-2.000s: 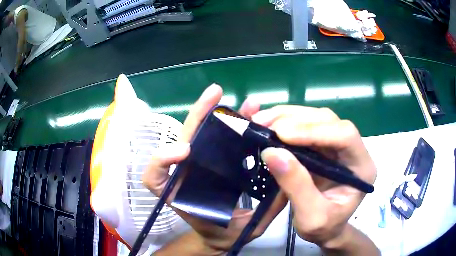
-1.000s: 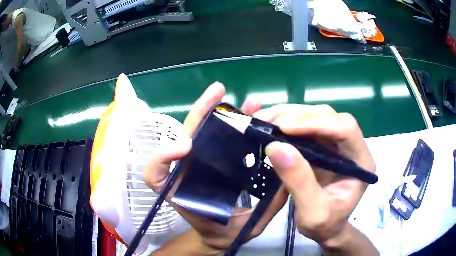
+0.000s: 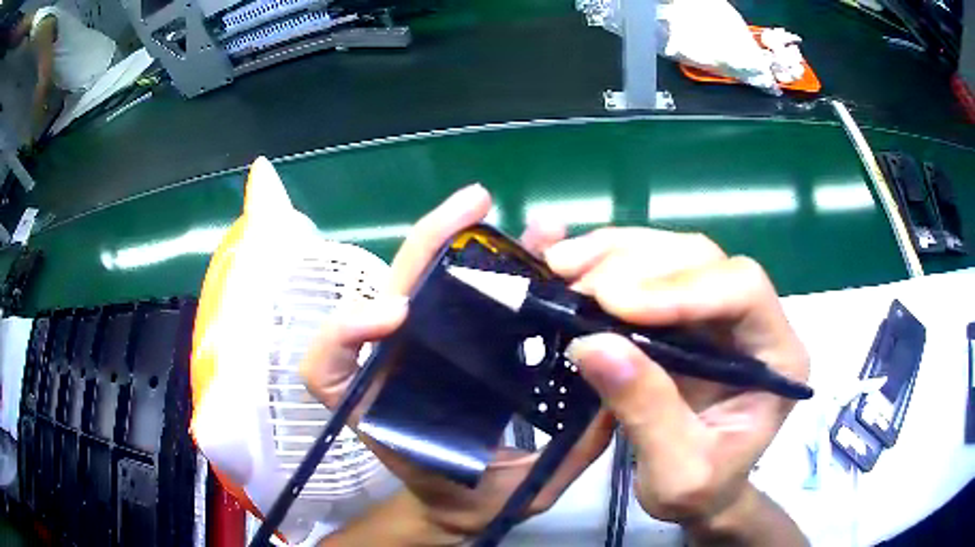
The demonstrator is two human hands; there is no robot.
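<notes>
My left hand (image 3: 364,342) holds a black phone middle frame (image 3: 460,321) from the left and below, tilted over the bench. A glossy dark film flap (image 3: 433,438) hangs over the frame's window. An amber-gold strip (image 3: 476,246) lies along the frame's top corner. My right hand (image 3: 684,353) holds black-handled tweezers (image 3: 684,358) with pale tips pointing left, over the frame just below the amber strip. Whether the tips touch the frame I cannot tell. The right fingertips are close to the frame's right edge.
A white-and-orange fan (image 3: 241,353) stands left of my hands, beside a black blister tray (image 3: 102,395). Dark frames with white pieces (image 3: 882,385) lie on the bench at right. The green conveyor (image 3: 727,160) runs beyond, carrying dark parts (image 3: 914,203). A person (image 3: 75,53) is far left.
The tweezer tips have moved slightly down from the frame's top corner, and more of the amber strip shows. Dark parts on the conveyor at right have shifted left.
</notes>
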